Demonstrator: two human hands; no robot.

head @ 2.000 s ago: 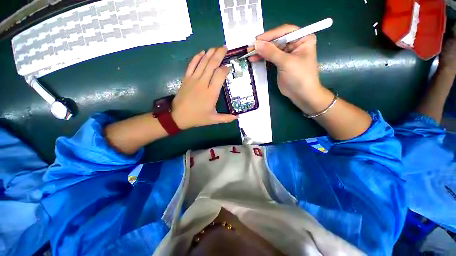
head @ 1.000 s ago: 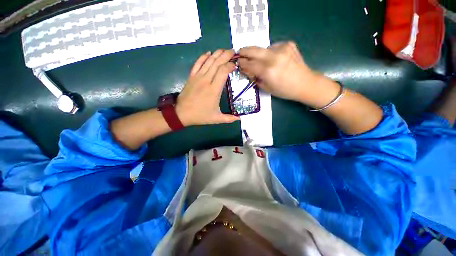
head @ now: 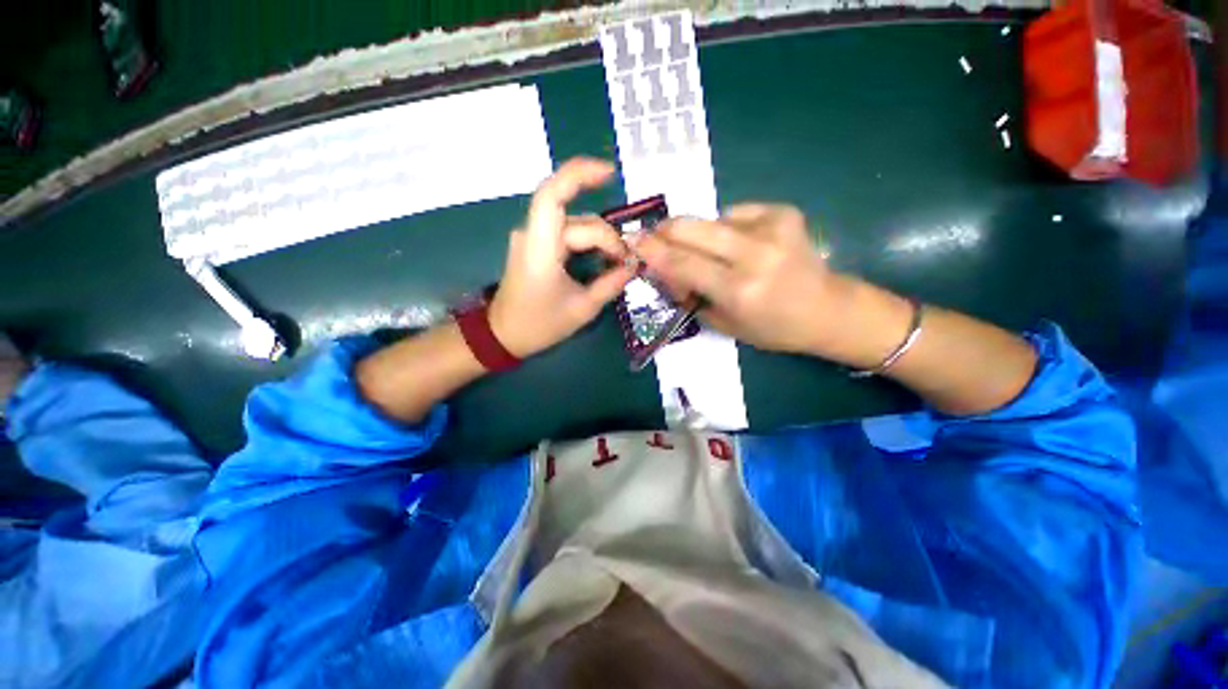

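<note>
The open phone unit (head: 644,312), dark red rimmed with white and green inside, lies tilted on the white sticker strip (head: 673,175). My left hand (head: 555,276) is over its left edge, thumb and forefinger nearly meeting at my right fingertips; whether they pinch something is too blurred to tell. My right hand (head: 761,280) is over the phone's upper right part and holds the dark, slim tweezers (head: 669,335), which slant down-left across the phone's lower end. The fingers hide the phone's middle.
The wide sticker sheet (head: 364,162) lies at left, a white round-ended rod (head: 240,312) below it. A red bin (head: 1064,101) and white scraps (head: 1003,128) are at upper right. Beyond the pale edge (head: 391,67), dark units (head: 124,51) lie at upper left. A blue sleeve (head: 108,417) shows at left.
My left hand has lifted off the phone's side and its fingers have met my right fingertips. The phone is more tilted. The view has shifted, showing more beyond the table edge.
</note>
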